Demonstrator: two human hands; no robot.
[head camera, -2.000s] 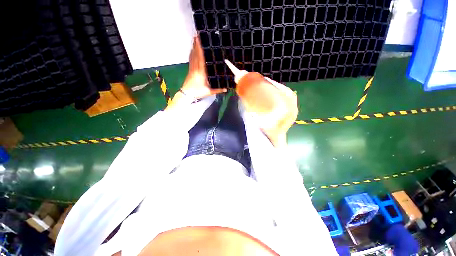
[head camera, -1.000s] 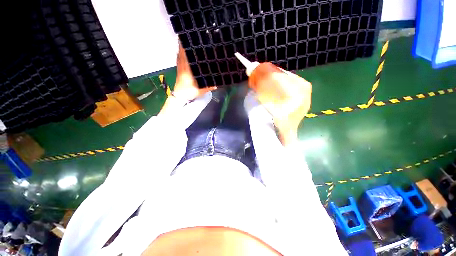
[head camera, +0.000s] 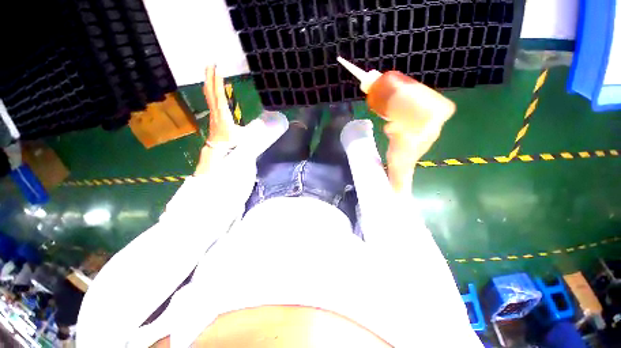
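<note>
A wide black grid tray (head camera: 408, 51) lies on the bench in front of me. Small shiny glints show in some cells; I cannot tell what they are. My right hand (head camera: 420, 112) is shut on an orange squeeze bottle (head camera: 390, 92). Its pale cone nozzle points up and left over the tray cells; I cannot tell whether it touches. My left hand (head camera: 219, 119) is off the tray's left edge, near the bench's front edge, with fingers apart and holding nothing.
A white bench strip (head camera: 194, 41) lies left of the tray. Stacked black trays (head camera: 75, 68) stand at the far left, above an orange-brown box (head camera: 162, 121). A blue bin (head camera: 591, 58) is at the right. Blue stools (head camera: 555, 298) and taped green floor show behind.
My left hand has let go of the tray's left edge and moved left. My right hand with the bottle has moved right and slightly forward. The camera view has also shifted.
</note>
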